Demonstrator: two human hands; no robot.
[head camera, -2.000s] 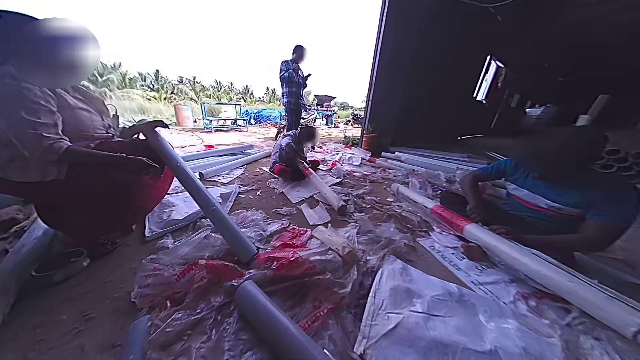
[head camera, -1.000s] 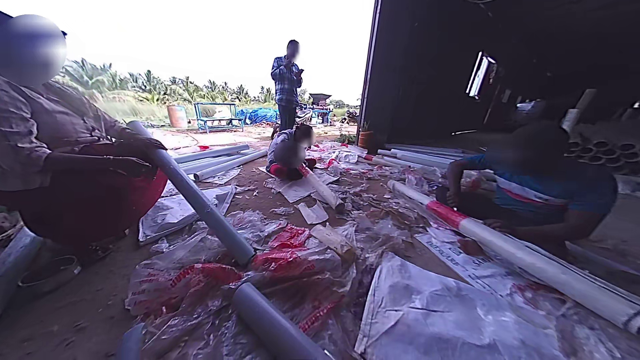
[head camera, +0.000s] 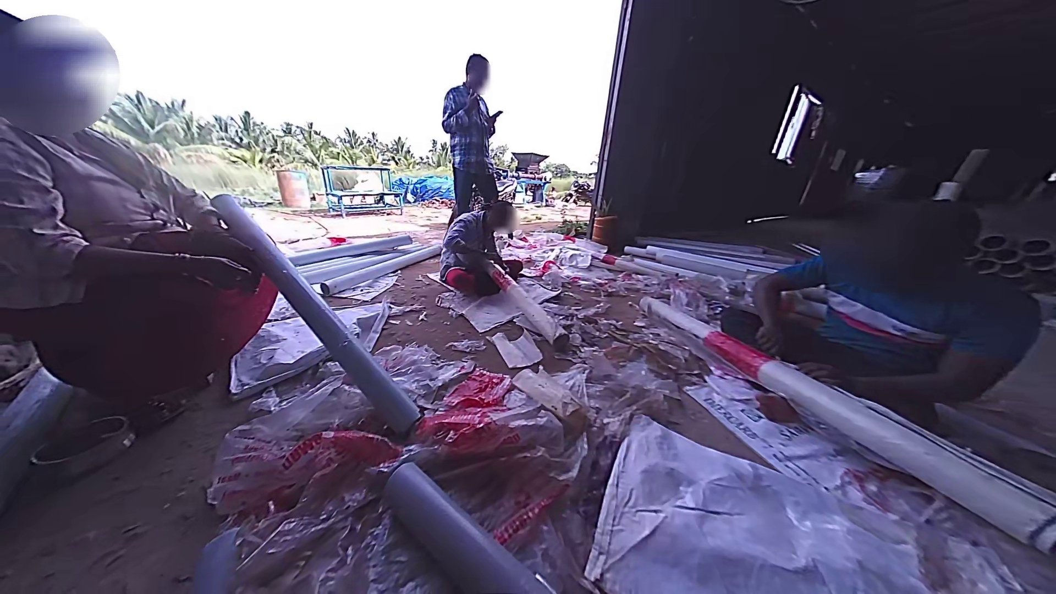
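Neither my left hand nor my right hand shows in the head view. A grey plastic pipe (head camera: 462, 536) reaches in from the bottom edge, its far end lying on crumpled clear plastic film with red print (head camera: 330, 470). Beyond that end, another grey pipe (head camera: 322, 318) leans up to the left against a seated person (head camera: 132, 272), whose hands rest close to its upper part. At the right, a person in a blue shirt (head camera: 891, 330) sits behind a long white pipe with a red band (head camera: 858, 421), one hand near it.
A flat white sack (head camera: 742, 528) lies at the lower right. Farther off, a person (head camera: 474, 247) sits with a red and white pipe (head camera: 528, 309), and another person stands (head camera: 470, 140). Grey pipes (head camera: 363, 268) lie behind at left, and a metal bowl (head camera: 82, 445) stands at lower left.
The seated person at the left has shifted a hand down from the upper end of the leaning grey pipe. The standing person has lowered the forearm holding a dark object slightly.
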